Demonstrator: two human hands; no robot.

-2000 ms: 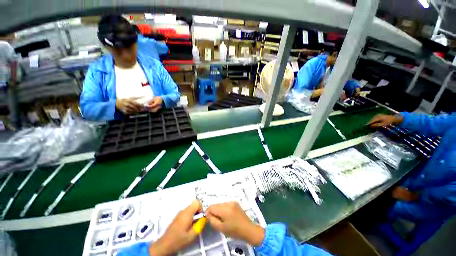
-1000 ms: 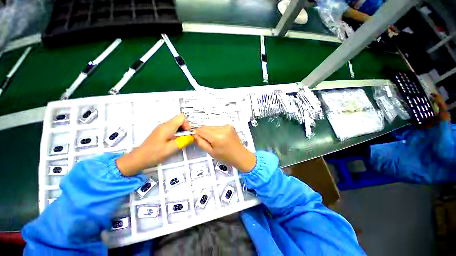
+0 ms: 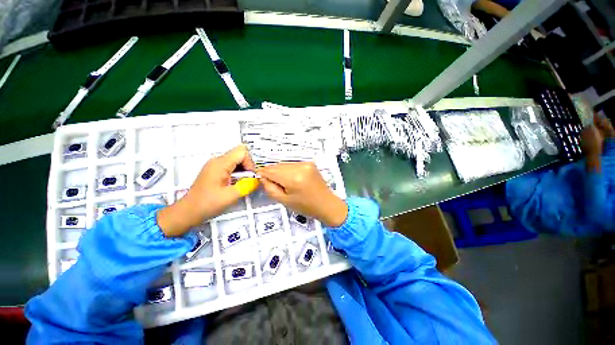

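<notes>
My left hand point(image 3: 214, 185) is over the middle of the white compartment tray point(image 3: 156, 139), closed around a small tool with a yellow grip point(image 3: 247, 186) and a small white piece. My right hand point(image 3: 297, 187) touches it from the right, its fingertips pinched at the white piece. What the fingertips hold is too small to tell. Watch heads point(image 3: 110, 181) lie in many tray pockets, dark oval windows up. White watch straps point(image 3: 280, 141) lie at the tray's upper right, just beyond my hands. More straps point(image 3: 367, 131) lie in a fanned pile right of the tray.
Assembled watches point(image 3: 156, 73) lie spaced on the green belt point(image 3: 290, 67). Bagged straps point(image 3: 482, 143) lie right of the pile. A slanting grey post point(image 3: 482, 57) crosses the view. A black tray point(image 3: 148, 17) stands beyond the belt. Another person's blue sleeve point(image 3: 549, 195) is at the right.
My view has tilted down from the room to the tray. The hands stay together over the tray, around the yellow tool. The belt's watches appear shifted slightly left since the last frame.
</notes>
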